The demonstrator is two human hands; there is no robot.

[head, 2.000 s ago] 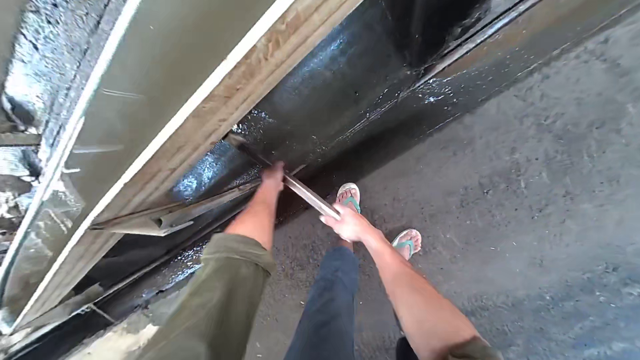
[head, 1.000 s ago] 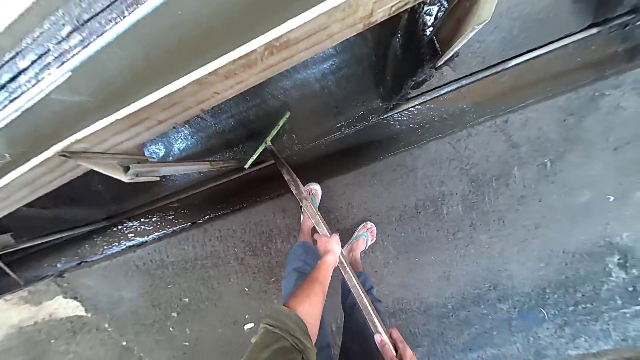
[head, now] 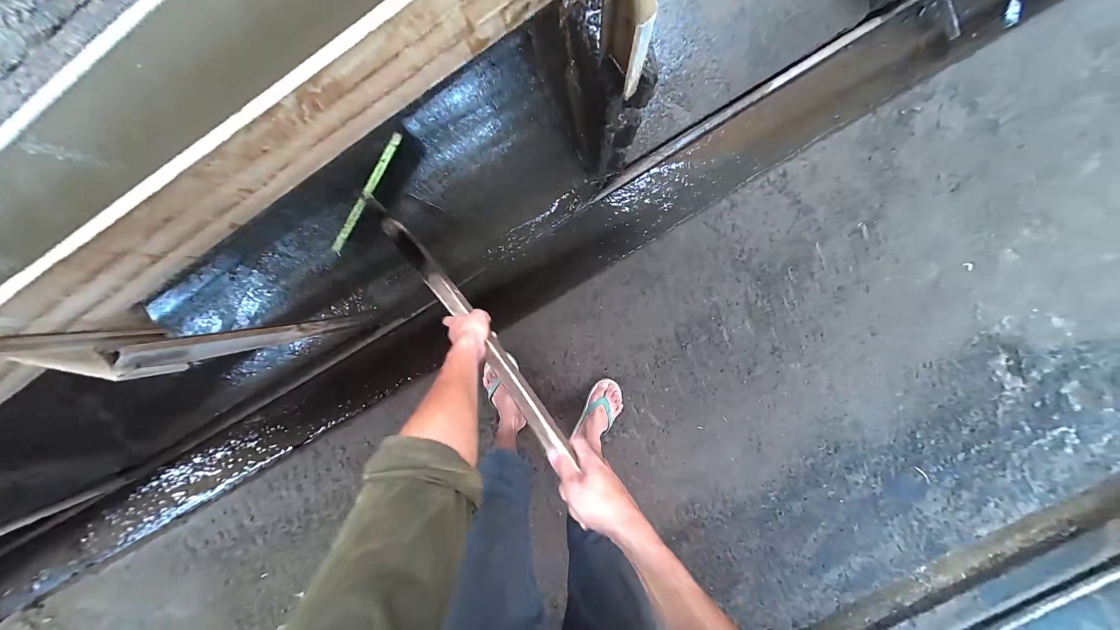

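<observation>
A long wooden handle slants from my body toward the upper left. Its far end joins a narrow green crosspiece, which lies over the dark wet floor beneath the raised edge of a trough. My left hand is closed around the middle of the handle. Nearer to me, my right hand grips the handle's near end. Whether the crosspiece is a squeegee or a scraper head I cannot tell.
A concrete trough wall with a white rim runs along the upper left. Bent boards jut out below it, and another upright piece stands at top centre. A wet gutter crosses diagonally. My sandalled feet stand on rough concrete.
Since one second ago, my right hand has come up from the bottom edge with the handle's near end, and the green head has moved farther under the trough's edge.
</observation>
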